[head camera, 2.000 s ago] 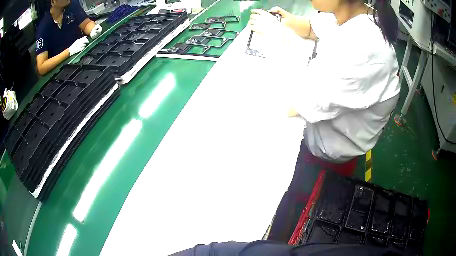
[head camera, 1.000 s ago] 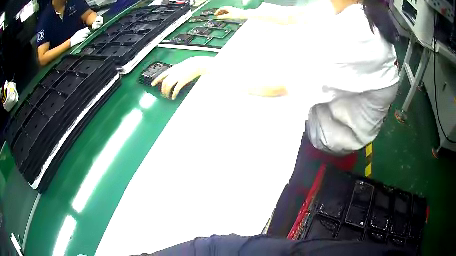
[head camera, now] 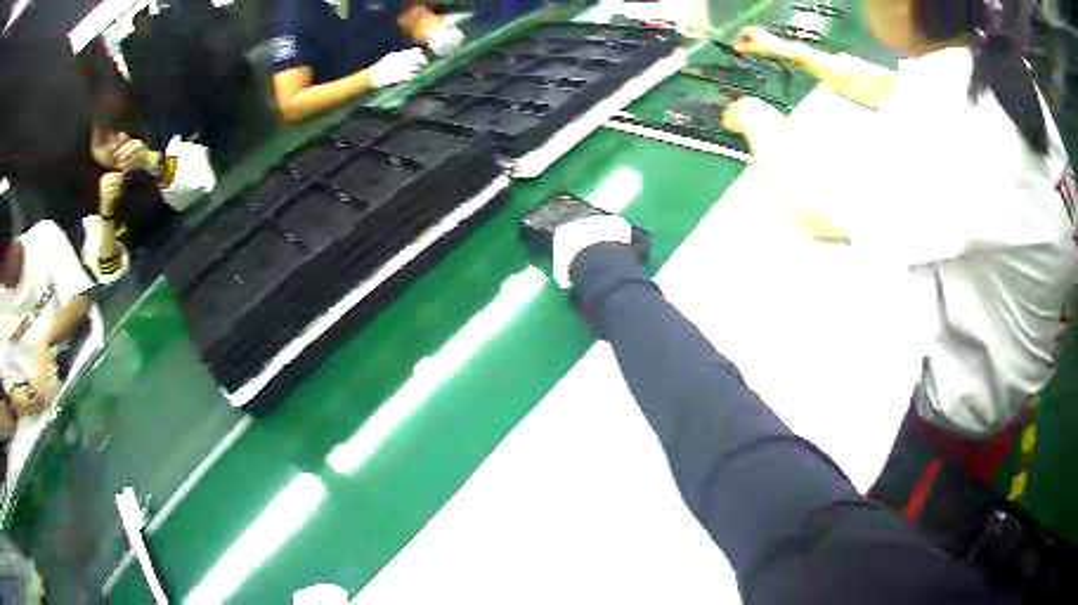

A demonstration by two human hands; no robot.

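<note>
A small stack of dark phone middle frames [head camera: 556, 214] lies on the green mat, left of the white sheet. My right hand [head camera: 588, 245], in a white glove with a dark sleeve, reaches across the sheet and is closed over the stack; dark parts show on both sides of it, and my fingers are mostly hidden. A white rounded shape at the bottom edge looks like my gloved left hand [head camera: 320, 593]; it is cut off, and its fingers and anything in it cannot be seen.
Stacked black trays [head camera: 355, 195] with a white layer run along the far side. A person in white [head camera: 946, 201] at right reaches over frames [head camera: 697, 109] behind a white divider strip [head camera: 680, 137]. Other people sit across the bench. A white strip [head camera: 140, 546] lies lower left.
The view has swung left. The person in white has drawn a hand back from the stack now on the mat. My right arm has come in and reached it; a white shape has appeared at the bottom.
</note>
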